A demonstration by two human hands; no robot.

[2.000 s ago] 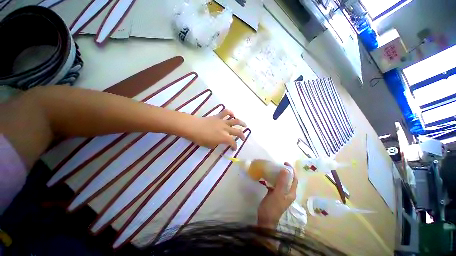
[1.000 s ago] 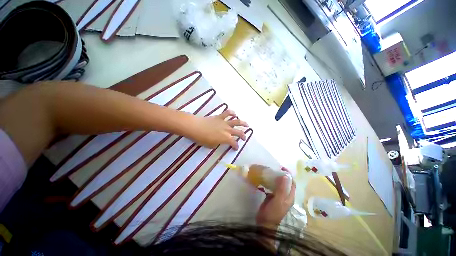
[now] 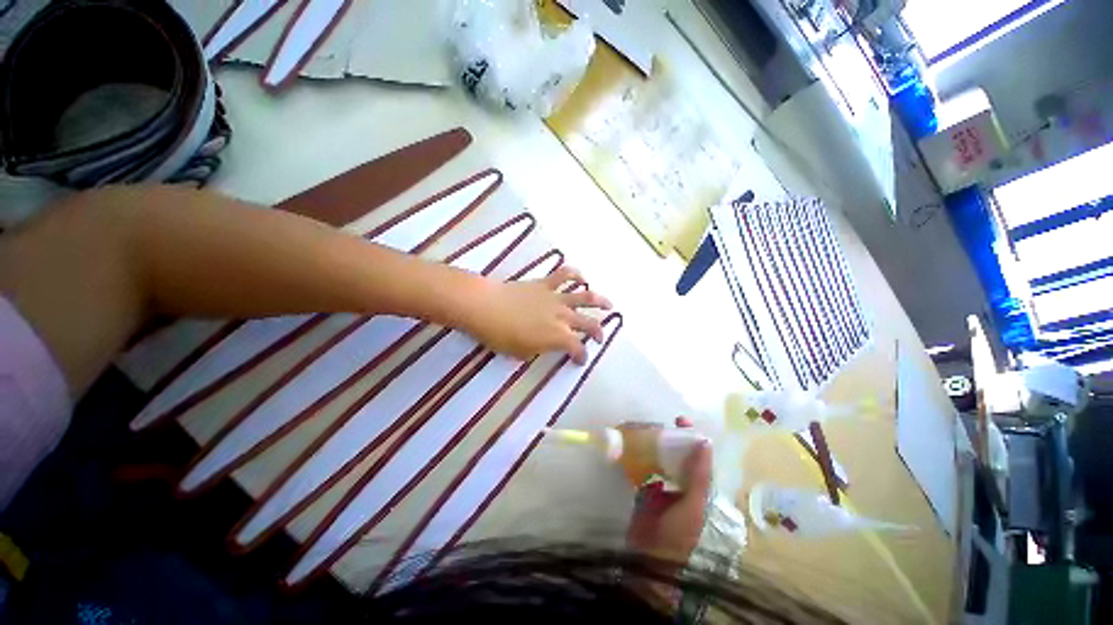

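Long pointed strap pieces (image 3: pixel 397 421) with pale centres and dark red-brown rims lie fanned in a row. My left hand (image 3: pixel 537 317) rests flat with fingers spread on the upper ends of the pieces near the right of the row. My right hand (image 3: pixel 671 507) holds a glue bottle (image 3: pixel 659 453) with amber liquid. Its yellow nozzle points left, with the tip at the right rim of the rightmost piece; whether it touches is unclear. Hair hides the lower ends of the right pieces and part of my right wrist. A plain brown piece (image 3: pixel 378 180) lies at the row's far end.
Coiled strips (image 3: pixel 183 128) stand at upper left. A crumpled plastic bag (image 3: pixel 519 55) and a yellow glue-stained board (image 3: pixel 647 147) lie beyond the row. Two spare glue bottles (image 3: pixel 781 409) (image 3: pixel 793 509) lie at right, near a striped set of pieces (image 3: pixel 793 293) and a dark blade-like strip (image 3: pixel 699 264).
The right hand and glue bottle have moved down along the rightmost piece, and the bottle now lies more level. The left hand stays on the pieces. The whole view has shifted slightly.
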